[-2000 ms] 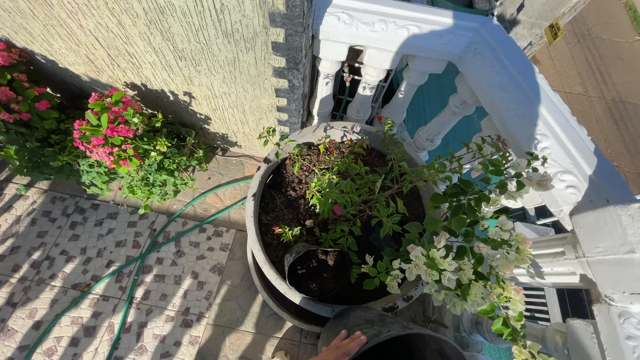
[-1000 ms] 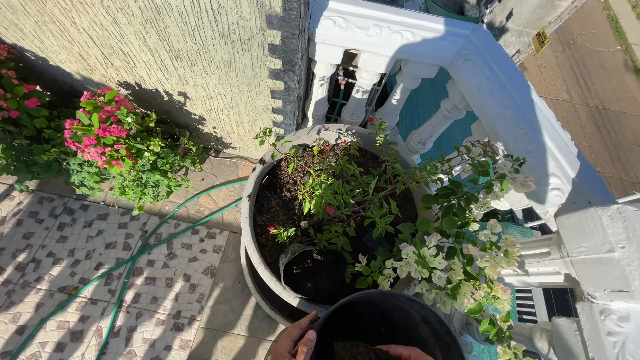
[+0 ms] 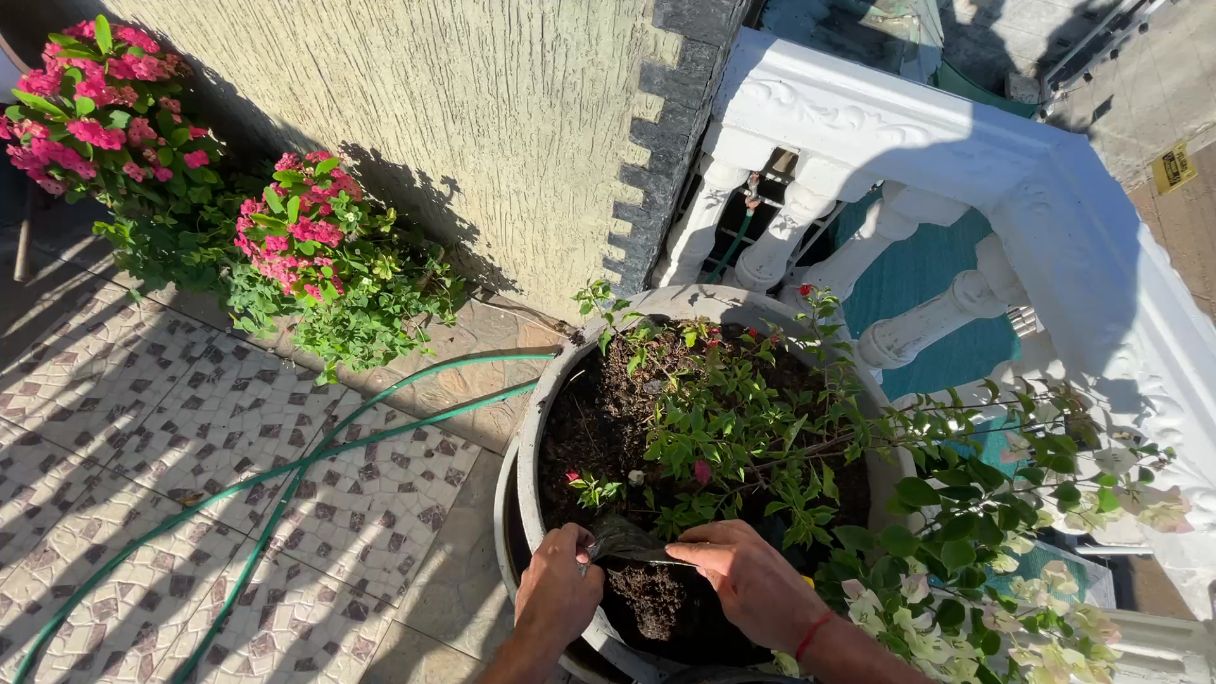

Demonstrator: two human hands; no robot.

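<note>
My left hand (image 3: 560, 589) pinches the left edge of a dark plastic nursery bag (image 3: 627, 540), and my right hand (image 3: 741, 579), with a red string at the wrist, grips its right edge. Clumped dark soil (image 3: 651, 598) shows at the mouth of the bag, between my hands. The bag lies in a large round concrete planter (image 3: 554, 389), on its near side. Leafy bougainvillea (image 3: 708, 427) grows from the planter's soil, and its white-bracted branches (image 3: 1026, 608) hang out to the right. Part of a dark rim (image 3: 722, 674) shows at the bottom edge.
A green hose (image 3: 313, 456) crosses the mosaic floor tiles (image 3: 370, 513) to the planter. Pink-flowering plants (image 3: 294, 228) stand along the textured wall (image 3: 456, 123). Behind and right of the planter runs a white balustrade (image 3: 874, 104).
One second ago both hands were at a black pot at the planter's near rim. Now they hold the bag's edges inside the planter, and only a dark rim shows below.
</note>
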